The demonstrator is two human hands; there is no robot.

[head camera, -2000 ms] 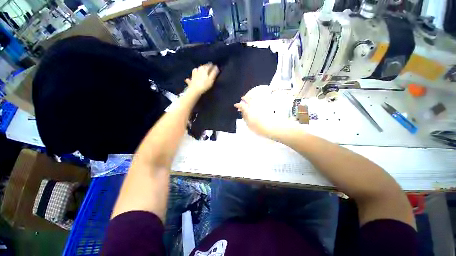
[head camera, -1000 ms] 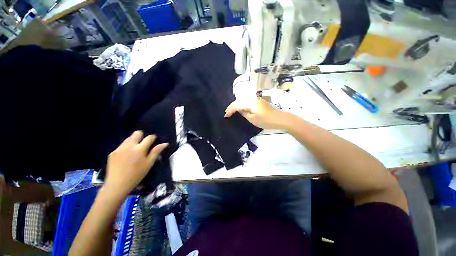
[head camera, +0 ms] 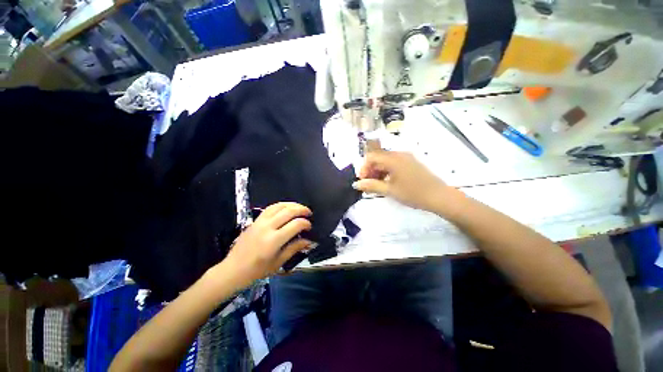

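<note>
A black garment piece lies spread on the white table, left of the needle area, its right edge close to the presser foot. A white strip with black print shows on it. My left hand rests on the garment near the table's front edge, fingers bent over its lower part; whether it pinches cloth is hidden. My right hand is at the garment's right edge, just in front of the presser foot, thumb and fingertips closed together at the edge of the cloth.
A big black heap fills the left side. The machine head stands at the back right. Tweezers and blue snips lie right of the needle. A blue crate is below the table at left.
The view has shifted right since the first frame. My left hand has moved right across the lower garment. My right hand stays by the needle, its fingers now closed at the cloth edge.
</note>
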